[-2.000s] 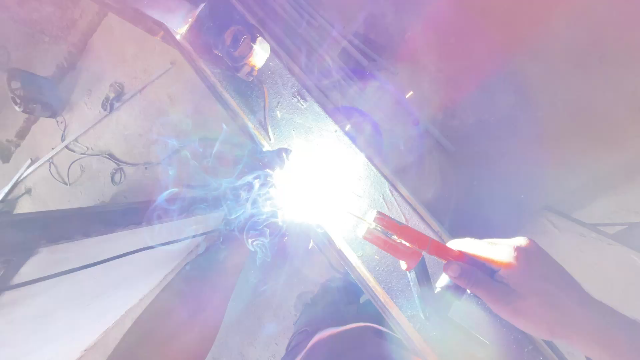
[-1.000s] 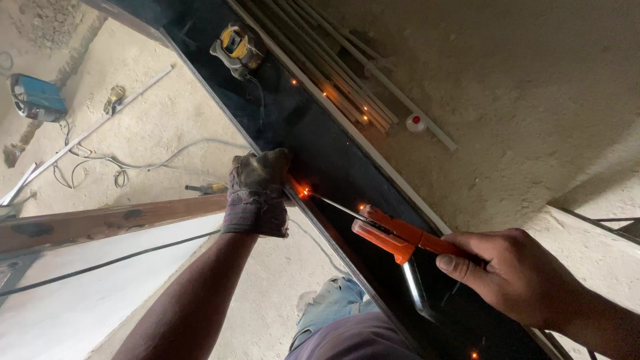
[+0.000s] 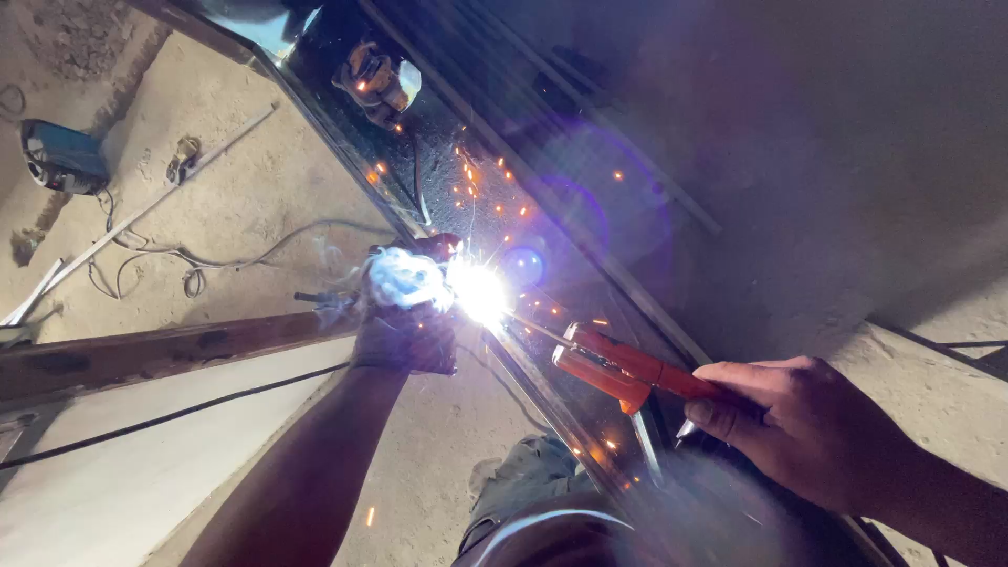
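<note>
My right hand (image 3: 772, 417), bare, is closed around the handle of an orange welding electrode holder (image 3: 622, 364). A thin electrode (image 3: 535, 324) runs from its jaws to a glaring white arc (image 3: 479, 295) at the near edge of a dark metal frame (image 3: 543, 386). Just left of the arc, my gloved left hand (image 3: 405, 323) lies against that edge, partly veiled by smoke and glare; its fingers and whatever they may grip cannot be made out. Orange sparks fly over the dark surface. Farther up on the frame rests an angle grinder (image 3: 378, 83).
A blue welding machine (image 3: 64, 156) stands on the dusty floor at left. Cables (image 3: 189, 260) and a long thin metal bar (image 3: 157, 206) lie nearby. A brown metal beam (image 3: 173, 356) comes in from the left, with a black cable (image 3: 173, 416) below it. Metal bars lie beyond the frame.
One second ago only a small orange glow showed at the electrode's tip; now a bright arc burns there, with more sparks and smoke. Both hands remain in about the same places.
</note>
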